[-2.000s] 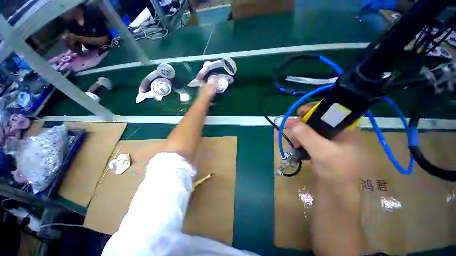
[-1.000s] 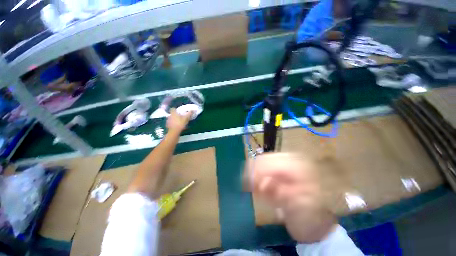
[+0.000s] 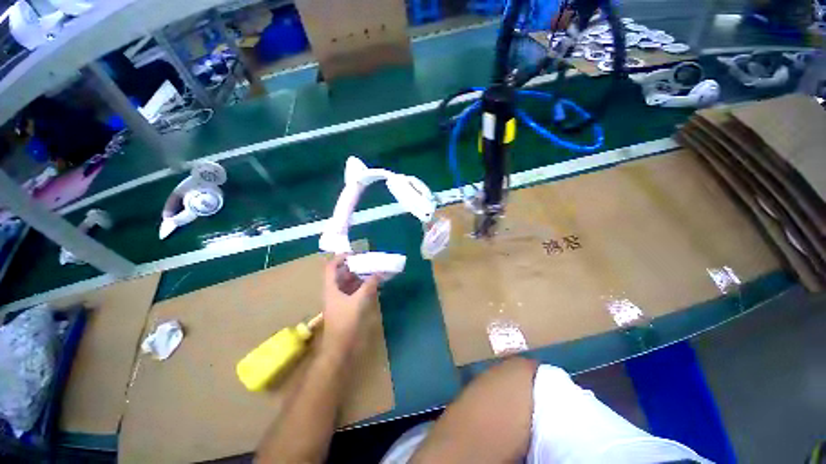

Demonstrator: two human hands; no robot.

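My left hand (image 3: 347, 294) grips a white cat-ear headset (image 3: 349, 195) by its lower ear cup and holds it up over the gap between the two cardboard sheets. The band arches above the hand; its other ear cup (image 3: 436, 238) hangs at the right. A yellow glue bottle (image 3: 274, 357) lies on the left cardboard sheet (image 3: 217, 399), beside my left forearm, nozzle up to the right. My right forearm shows at the bottom centre; the right hand is not visible. The power screwdriver (image 3: 494, 149) hangs upright over the right cardboard sheet (image 3: 580, 281).
Another headset (image 3: 194, 200) lies on the green conveyor at the left, with more at the right (image 3: 681, 87). A crumpled white wipe (image 3: 163, 339) lies on the left cardboard. Stacked cardboard (image 3: 756, 181) stands far right, a bagged-parts tray far left. A blue hose (image 3: 580, 143) loops by the screwdriver.
My left hand has lifted the headset off the conveyor and brought it nearer. My right hand has let go of the screwdriver, moved down and left the picture. The camera view has shifted.
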